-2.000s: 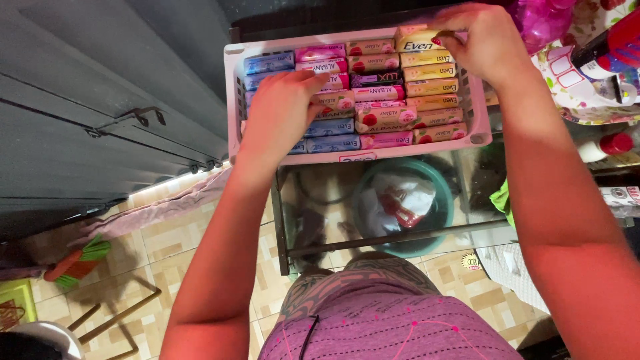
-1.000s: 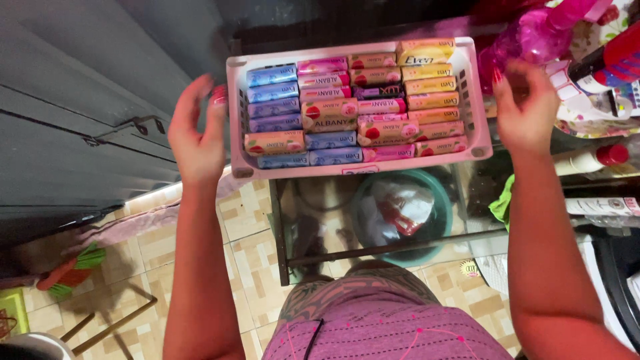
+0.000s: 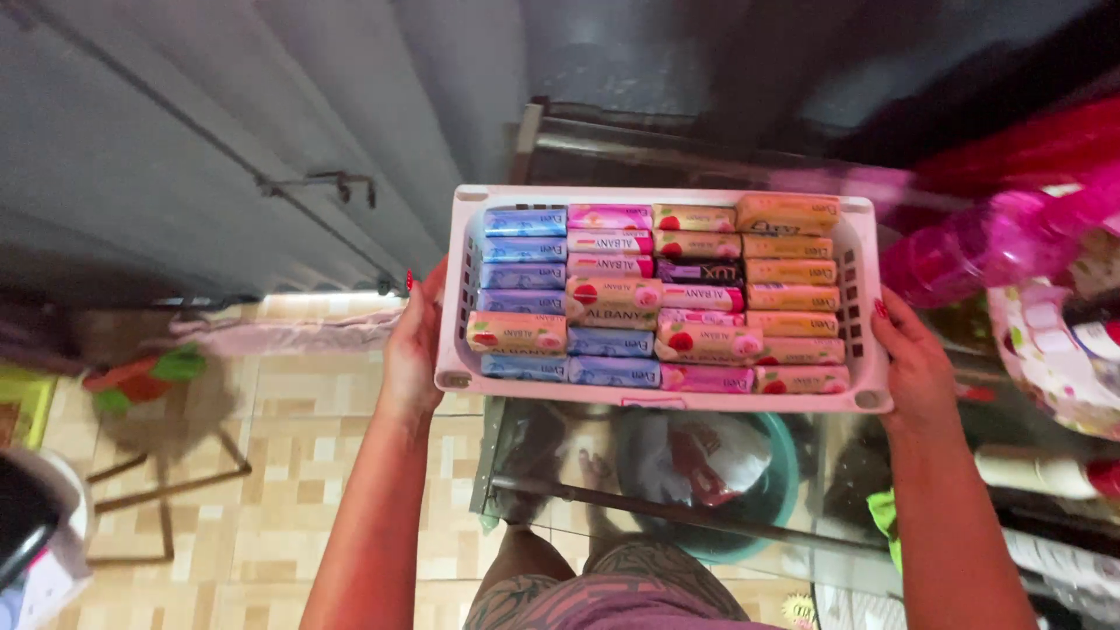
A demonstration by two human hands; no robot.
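A white plastic basket is held between my two hands. My left hand grips its left end and my right hand its right end, with the fingers partly hidden by the walls. Wrapped soap bars fill the basket in columns: blue Even bars at the left, pink Albany bars beside them, a dark Lux bar among more Albany bars, and orange-yellow Even bars at the right. An Albany bar lies on top at the lower left.
Below the basket stands a glass-topped table with a metal frame; a green basin shows beneath it. A pink bottle, a floral container and a red-capped bottle are at the right. A grey metal door rises at the left.
Both hands were at the soap bars, then apart beside the basket; now they hold its ends. The basket has come away from its earlier place over the table. The view has shifted.
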